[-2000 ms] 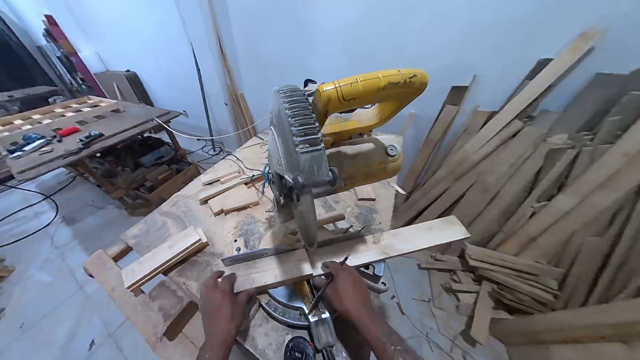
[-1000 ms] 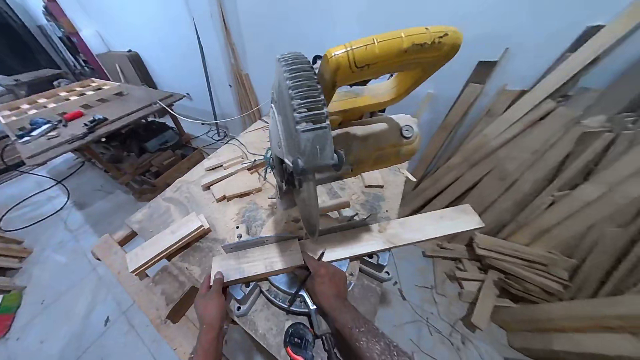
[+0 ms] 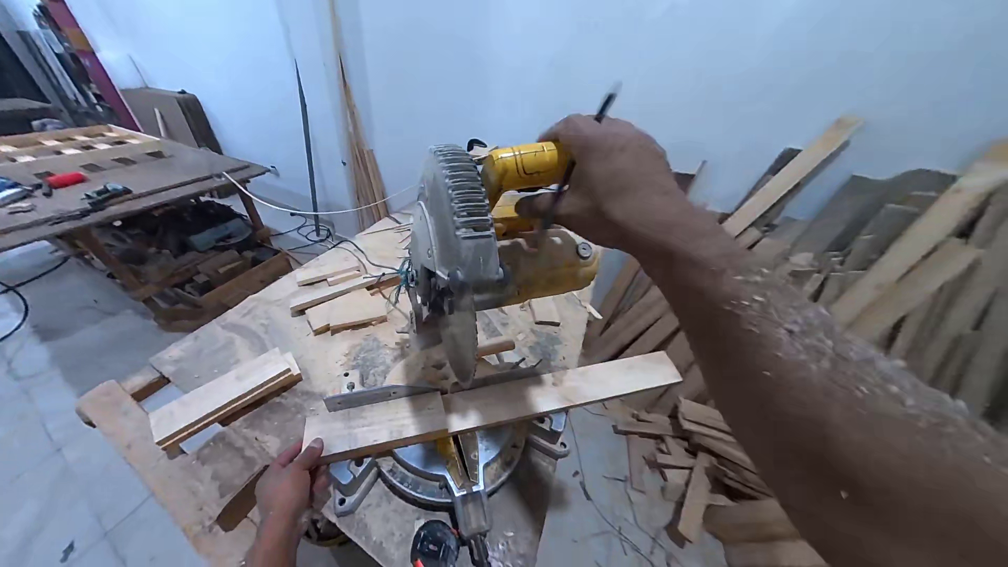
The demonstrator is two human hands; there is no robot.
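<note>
A yellow miter saw stands on a wooden bench, its round blade raised above the wood. Two light boards meet end to end under the blade against the metal fence: a shorter left board and a longer right board. My left hand grips the near left corner of the shorter board, thumb on top. My right hand is around the saw's yellow handle, with a dark pencil-like stick held between its fingers. Sawdust clings to my right forearm.
Stacked board pieces lie at the bench's left, and offcuts behind the saw. A tape measure sits at the near edge. Timber leans on the wall at right above piled scraps. A worktable with tools stands at back left.
My right hand has moved from the boards up to the saw's handle, still with the dark stick. My left hand remains at the shorter board's left end.
</note>
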